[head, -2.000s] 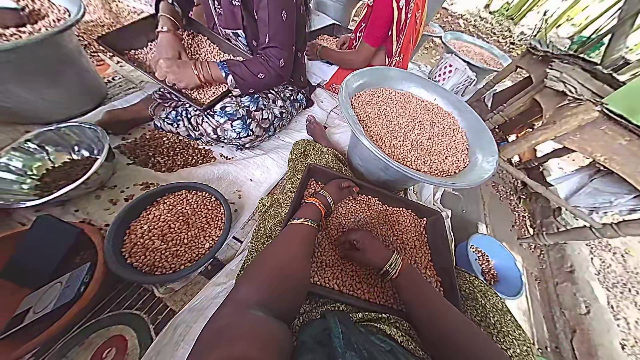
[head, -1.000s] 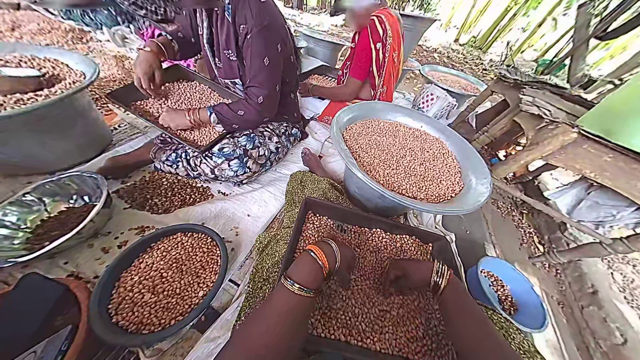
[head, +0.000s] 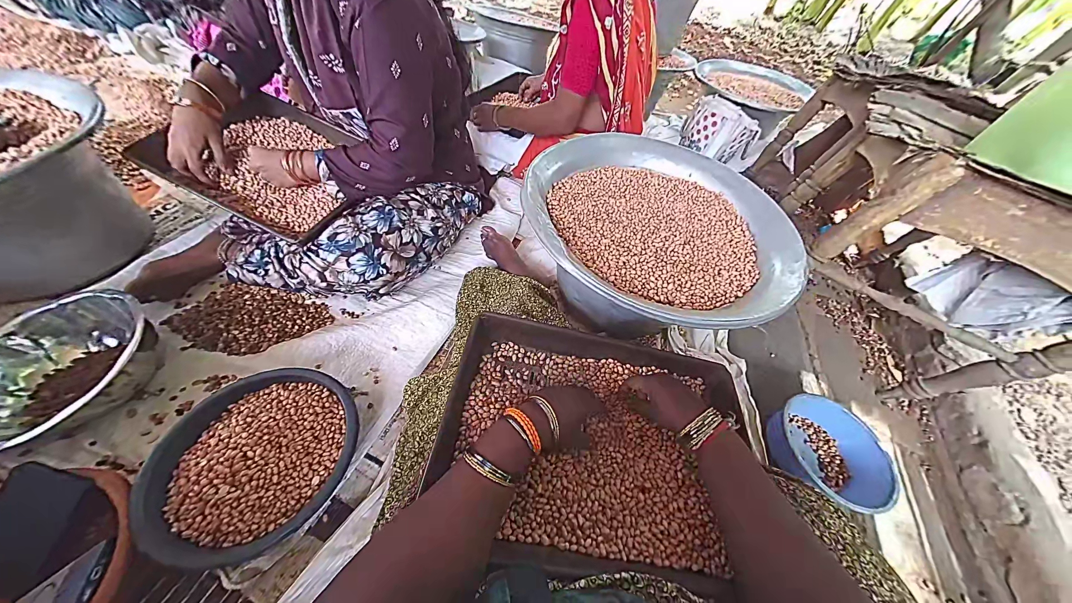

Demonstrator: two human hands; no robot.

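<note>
A dark rectangular tray (head: 720,381) filled with light brown nuts or seeds (head: 603,511) lies on my lap, over patterned green cloth. My left hand (head: 565,414), with orange and gold bangles at the wrist, rests among the nuts left of the tray's middle, fingertips hidden. My right hand (head: 666,400), also with bangles, touches the nuts near the tray's upper right part, its fingers bent downward. Whether either hand holds any nuts cannot be told. Just beyond the tray stands a wide metal basin (head: 779,251) heaped with the same nuts.
A dark round basin (head: 146,511) of nuts and a shiny metal bowl (head: 134,335) stand at left, near a dark pile (head: 251,318). At right is a blue plastic bowl (head: 883,494) beside wooden furniture (head: 938,201). Two people (head: 385,109) sit ahead with trays.
My left hand has moved from the tray's upper part to left of its middle. My right hand has moved up and right across the nuts. The co-worker's hands have shifted in their tray.
</note>
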